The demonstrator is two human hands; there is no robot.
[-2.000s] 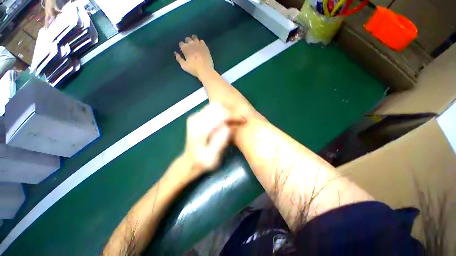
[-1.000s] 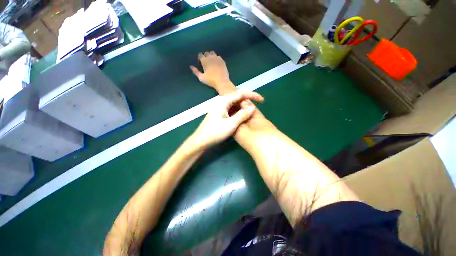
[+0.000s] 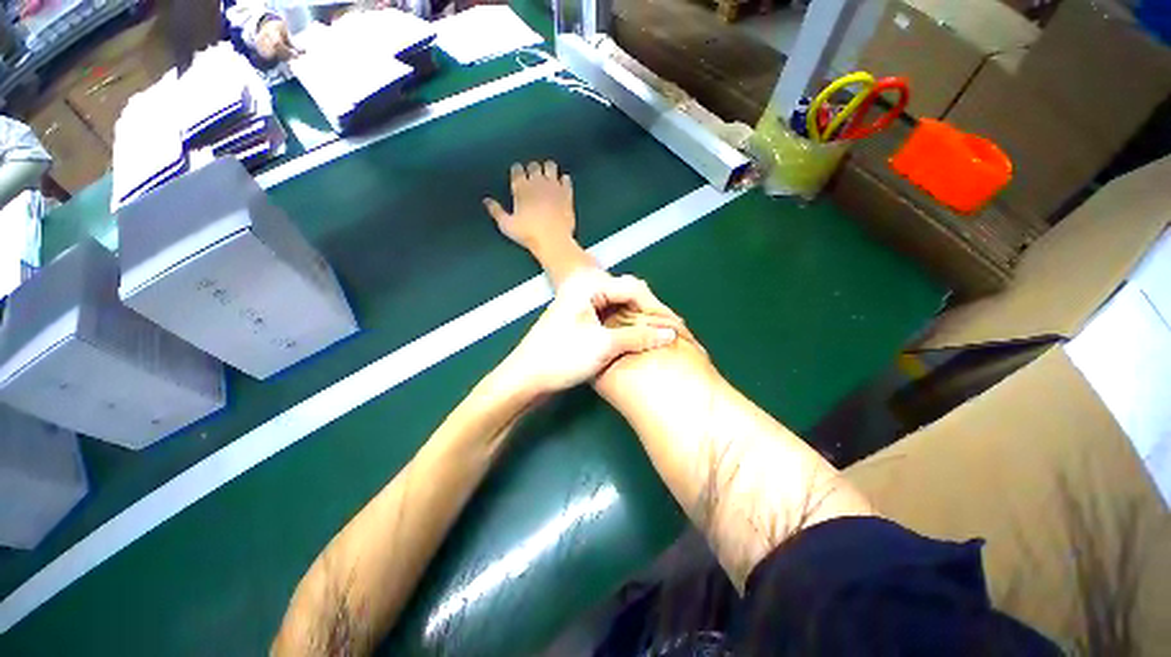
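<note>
My right hand (image 3: 536, 205) lies flat on the green conveyor belt (image 3: 385, 238), palm down, fingers spread, holding nothing. My left hand (image 3: 593, 334) is wrapped around my right forearm, between wrist and elbow. Neither hand touches a box. White product boxes (image 3: 238, 298) stand in a row on the belt at the left, away from my hands.
Piles of white flat pieces (image 3: 357, 71) lie along the belt's far side, near another person's hand (image 3: 272, 41). Scissors (image 3: 876, 108) stand in a yellowish holder (image 3: 799, 161), beside an orange tape dispenser (image 3: 953, 167). An open shipping carton (image 3: 1014, 449) is at the right.
My left hand, blurred over the forearm before, is now closed around it. My right hand stays spread on the belt. The view has shifted, and another person's hand shows by the flat pieces.
</note>
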